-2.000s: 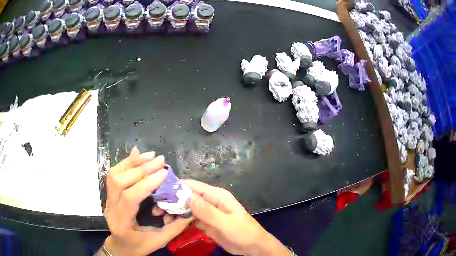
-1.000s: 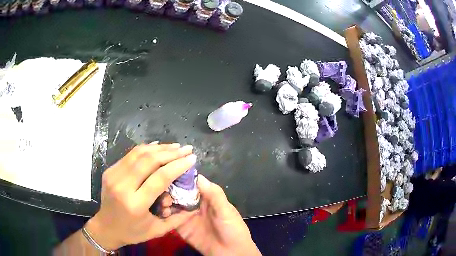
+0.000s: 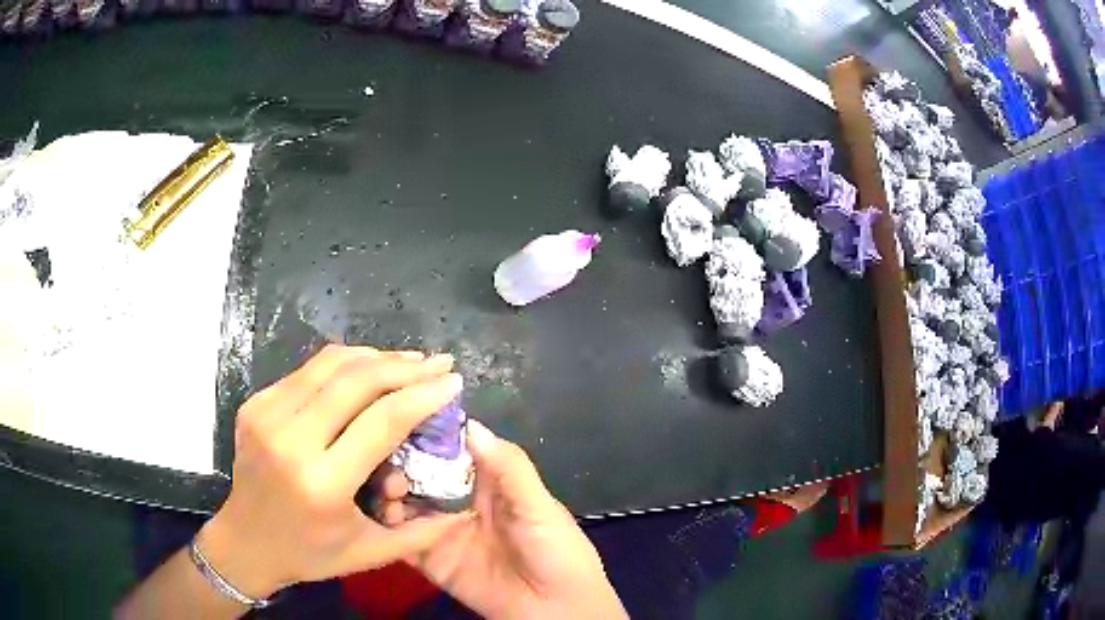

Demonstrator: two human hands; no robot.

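My left hand [image 3: 321, 466] and my right hand [image 3: 521, 533] hold a joined piece [image 3: 439, 458] between them at the table's near edge. Its purple end is up under my left fingers, the white part is in the middle and the dark grey round end is at the bottom. My fingers hide part of it. The glue bottle [image 3: 542, 268] lies on its side mid-table, its pink nozzle pointing right. Loose white-and-grey parts [image 3: 736, 285] and purple parts [image 3: 853, 233] lie in a loose heap to the right.
The carton tray [image 3: 894, 327] heaped with white-and-grey parts stands at the right. Blue crates [image 3: 1052, 267] are beyond it. Finished pieces [image 3: 485, 22] stand in rows at the far left. A paper sheet [image 3: 109, 351] with gold strips [image 3: 179, 194] lies left. Red stools are below the table edge.
Since two seconds ago, my left hand has closed over the purple end and the piece has turned more upright. The view has shifted. The bottle shows more tilted to the right.
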